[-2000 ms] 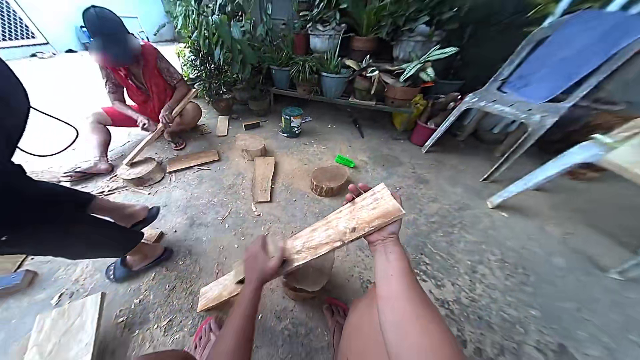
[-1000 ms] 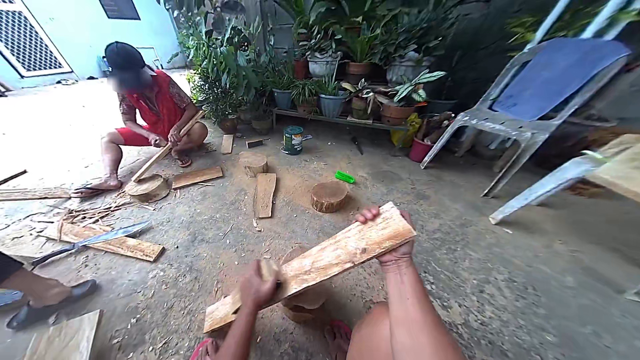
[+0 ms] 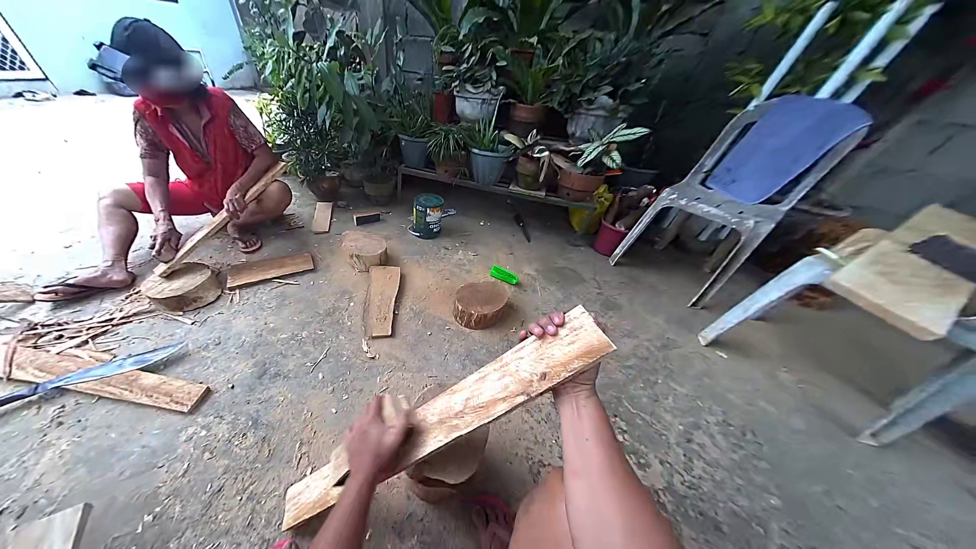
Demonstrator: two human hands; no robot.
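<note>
A long wooden board [image 3: 488, 389] lies slanted across the middle, resting over a log stump [image 3: 450, 465] between my feet. My right hand [image 3: 568, 351] grips its upper end, with the fingers over the far edge and the palm below. My left hand [image 3: 377, 438] is closed on a small block [image 3: 396, 412], light in colour, pressed on the lower part of the board; its underside is hidden. Ahead of the board stands a short round log piece [image 3: 480, 303], with a bright green object [image 3: 504, 274] just behind it.
A seated person [image 3: 198, 152] at the left holds a narrow wood strip on a log round [image 3: 181, 287]. A long blade [image 3: 99, 374] lies on a board at the left. A green can [image 3: 427, 216] stands before potted plants. A plastic chair [image 3: 785, 152] is at the right.
The standing person at the left has gone out of view, and the boards and blade there now show. My left hand with the block has shifted along the board.
</note>
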